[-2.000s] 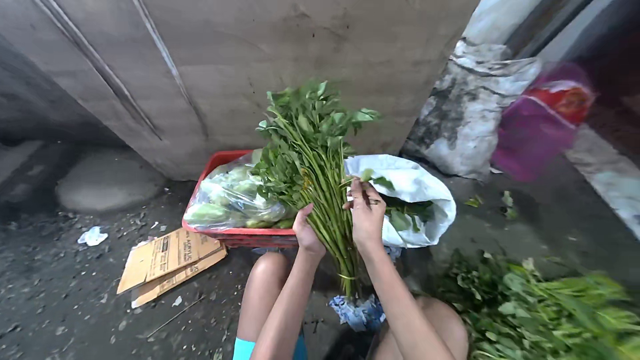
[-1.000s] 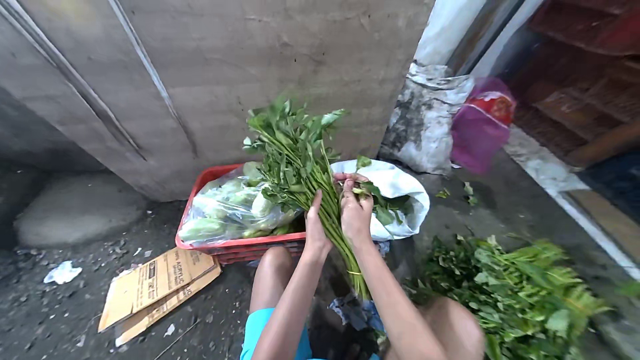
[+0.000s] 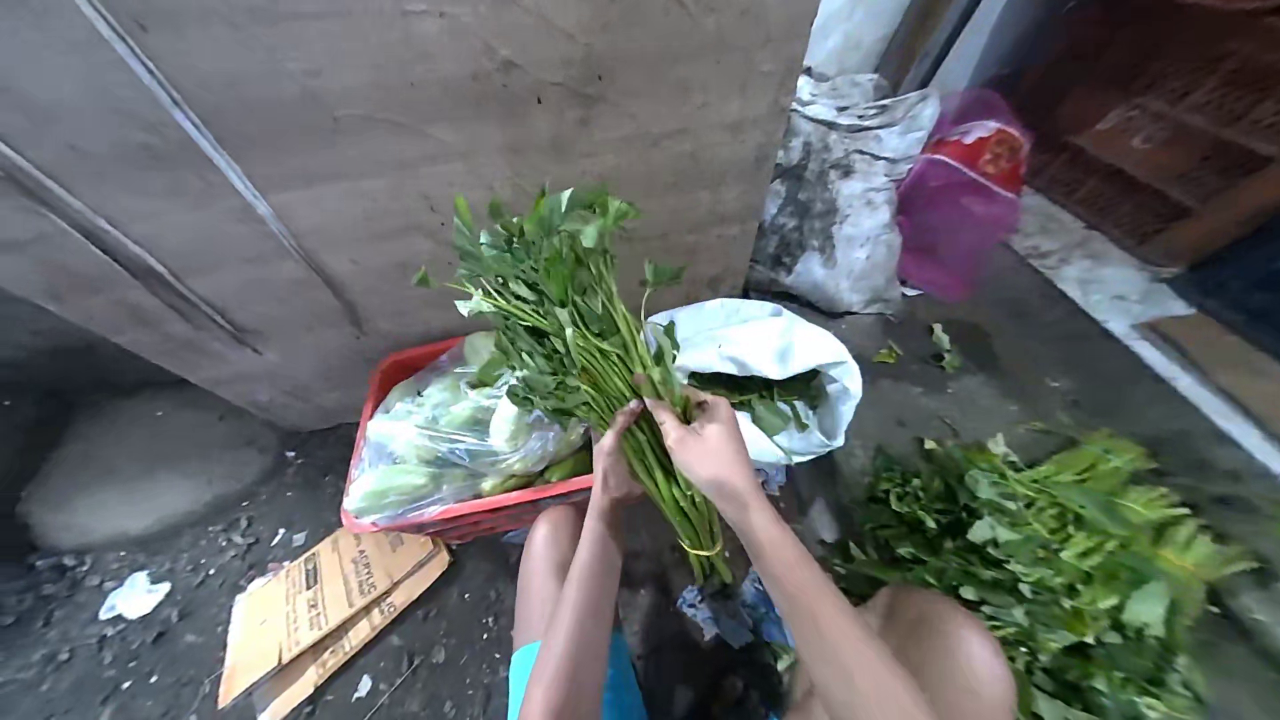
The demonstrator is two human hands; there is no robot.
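A bunch of leafy green stems point(image 3: 590, 350) is held between both hands, its leaves toward the wall and its stem ends toward the knees. A yellow rubber band point(image 3: 700, 549) circles the stems near their lower ends. My left hand point(image 3: 616, 462) grips the bunch from the left side. On the right, my right hand point(image 3: 704, 440) closes around the stems, thumb across them. Just behind it lies an open white sack point(image 3: 760, 340) with dark green leaves inside. More leafy greens point(image 3: 1040, 560) are heaped on the ground at the right.
A red plastic crate point(image 3: 460, 518) holds pale vegetables in a clear plastic bag point(image 3: 450, 430). Flattened cardboard point(image 3: 330, 610) lies in front of it. Behind stand a panel wall point(image 3: 520, 120), a dirty white sack point(image 3: 840, 200) and a purple mesh bag point(image 3: 960, 215). Blue-white cloth point(image 3: 735, 610) lies below the stems.
The right hand has moved from picking at leaves beside the bunch to gripping its stems. The bunch's leafy top leans further left than two seconds ago. The view has shifted somewhat.
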